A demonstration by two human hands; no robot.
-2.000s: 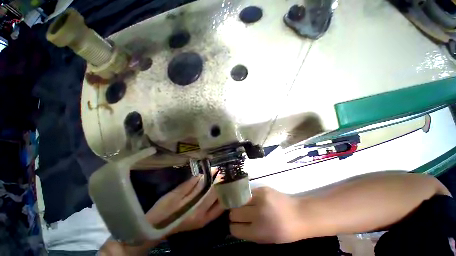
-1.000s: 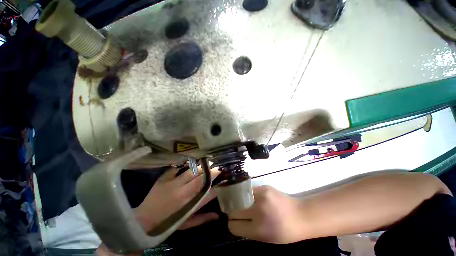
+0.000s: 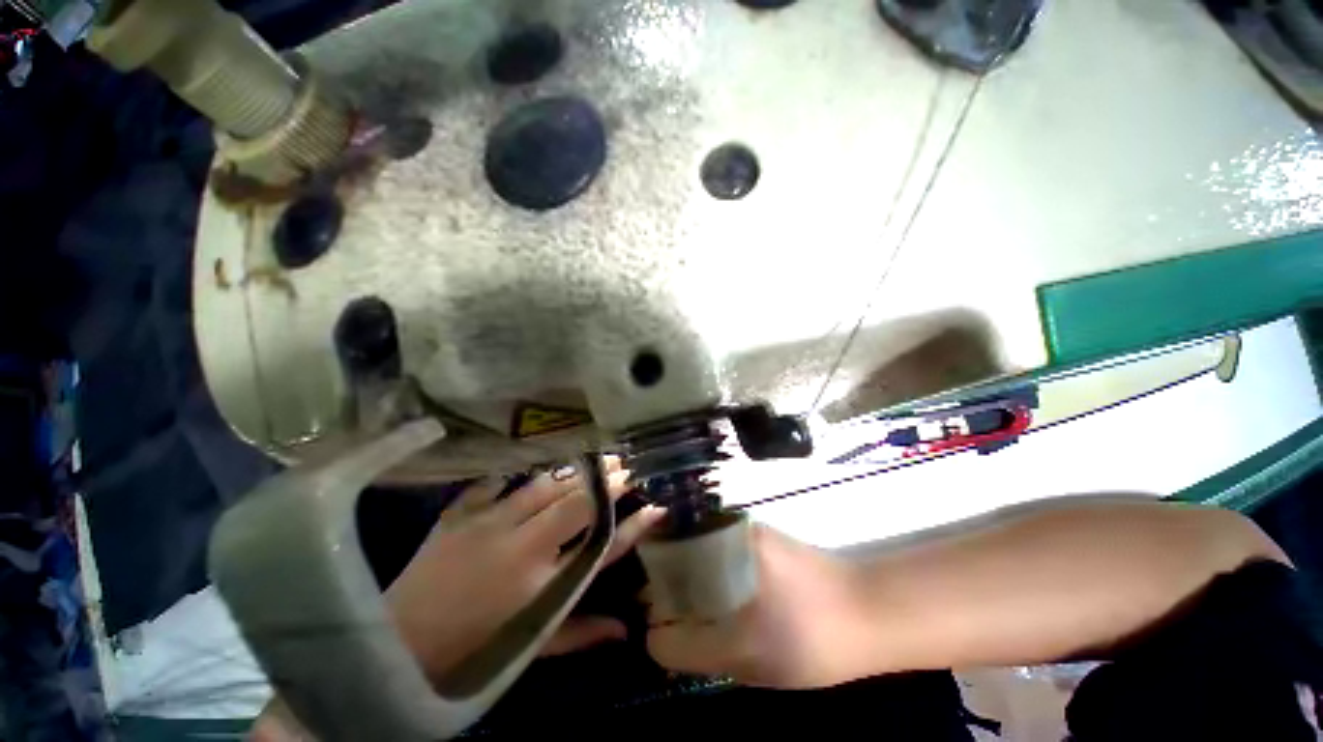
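Observation:
Black fabric [image 3: 580,678] lies under both hands at the cream sewing machine head [image 3: 493,290]. My left hand [image 3: 486,573] lies flat on it with the fingers apart, partly hidden behind the cream loop-shaped guard [image 3: 298,587]. My right hand [image 3: 798,616] is curled low over the fabric, right of my left hand. The cream tension knob [image 3: 699,568] covers part of it, so its grip on the fabric cannot be seen. The needle and presser foot are hidden by the head and the tension spring [image 3: 675,471].
Thread snips with a red part [image 3: 987,423] lie on the white table [image 3: 1146,449], beyond my right forearm. A green panel [image 3: 1183,305] runs along the machine. A ribbed post [image 3: 240,87] stands on the head. More dark fabric [image 3: 138,420] spreads at the left.
My left hand has flattened and its fingers have spread. My right hand stays near the tension knob. The view has shifted slightly, moving the head's upper parts up in the picture.

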